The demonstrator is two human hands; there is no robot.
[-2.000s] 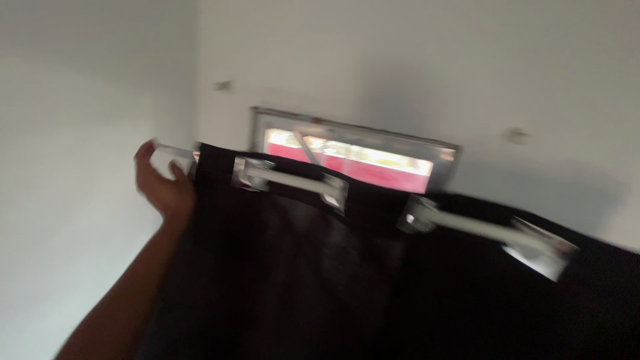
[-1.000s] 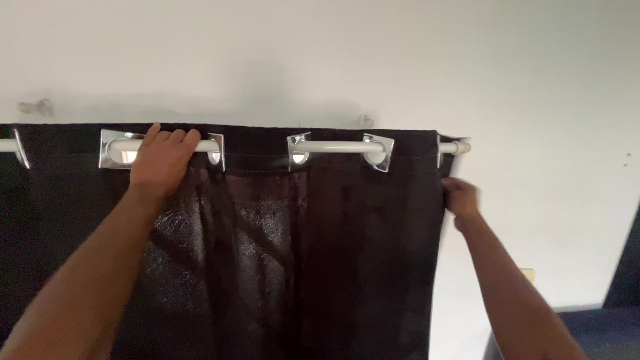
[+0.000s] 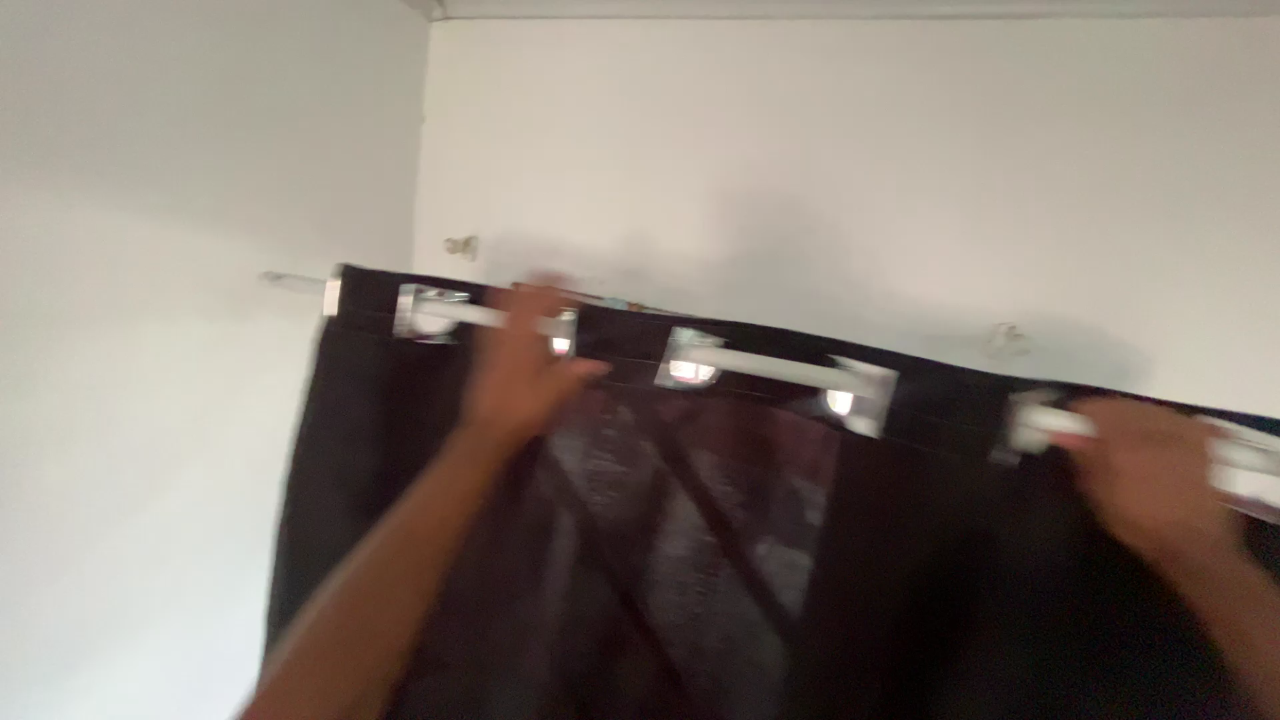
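Observation:
A black grommet curtain (image 3: 930,560) hangs on a white curtain rod (image 3: 780,368), which passes through shiny square grommets (image 3: 690,358). The rod slopes down to the right. My left hand (image 3: 525,370) is closed around the rod between two grommets near the curtain's left end, its thumb pointing right. My right hand (image 3: 1150,475) grips the rod farther right, between two more grommets; motion blurs its fingers. The rod's thin left tip (image 3: 290,282) sticks out beyond the curtain's left edge.
Two small wall brackets, one at the left (image 3: 461,246) and one at the right (image 3: 1007,340), sit on the white wall just above the curtain. A side wall (image 3: 200,420) meets it at a corner on the left. Light shows through the fabric from behind.
The view has swung left since one second ago. My right hand, then beside the curtain's right edge, is now on the rod. My left hand was at the rod's left end two seconds ago.

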